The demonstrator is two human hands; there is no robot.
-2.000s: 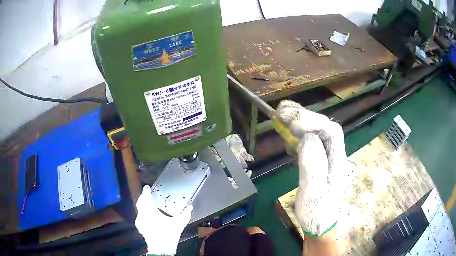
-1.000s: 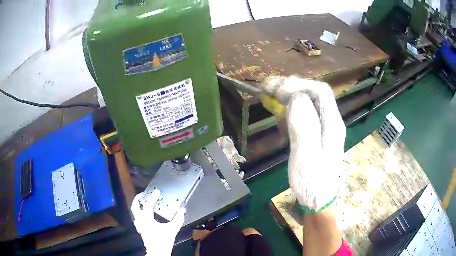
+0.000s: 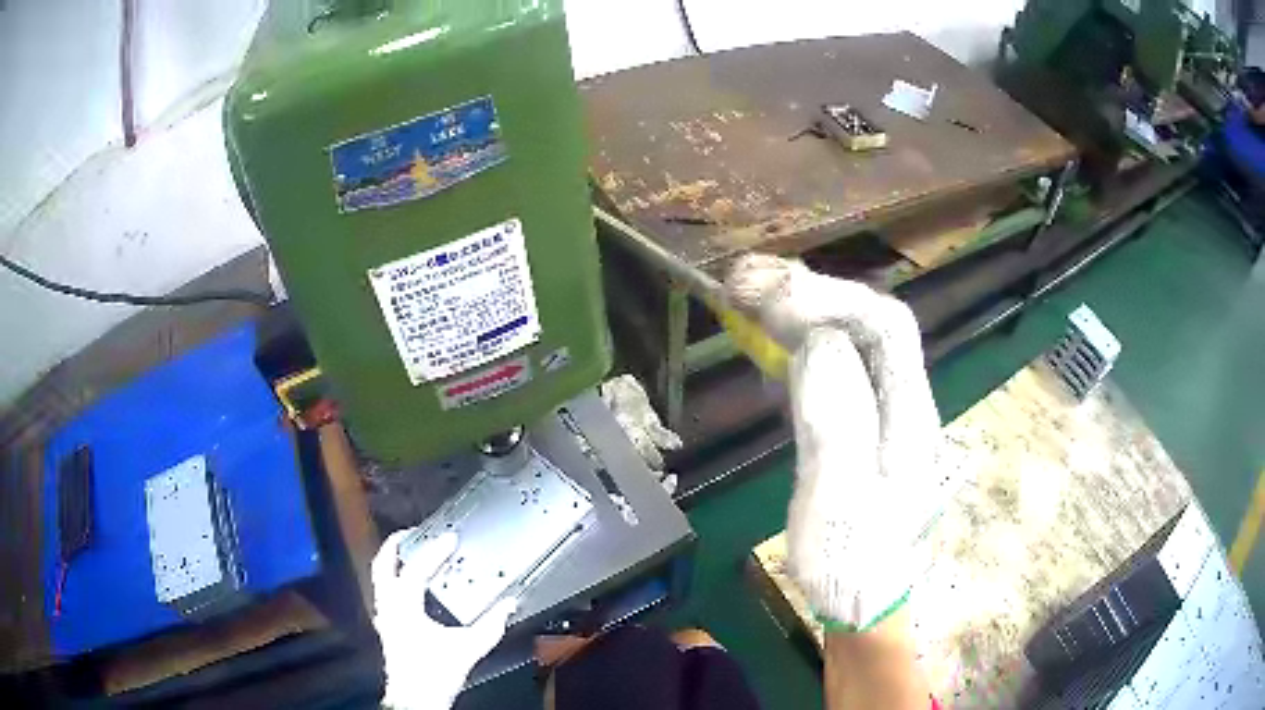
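Observation:
A silver sheet-metal part (image 3: 506, 538) lies on the grey slotted machine table (image 3: 631, 562), its far end under the tap chuck (image 3: 505, 447) of the green tapping machine head (image 3: 416, 236). My left hand (image 3: 433, 624), in a white knit glove, grips the part's near left end between thumb and fingers. My right hand (image 3: 853, 430), gloved and raised, is closed around the end of the feed lever (image 3: 652, 253), by its yellow grip (image 3: 753, 340). The tap tip is hidden behind the chuck.
A silver stack (image 3: 187, 534) and a dark slim tool (image 3: 75, 506) lie on the blue sheet (image 3: 278, 486). At right, plywood (image 3: 1027, 486) holds a small stack (image 3: 1082, 351) and large blocks (image 3: 1193, 624). A brown workbench (image 3: 777, 139) stands behind.
The part has turned and shifted right under the chuck, with my left hand still on it. Since one second ago, my right hand and the lever end have moved slightly down.

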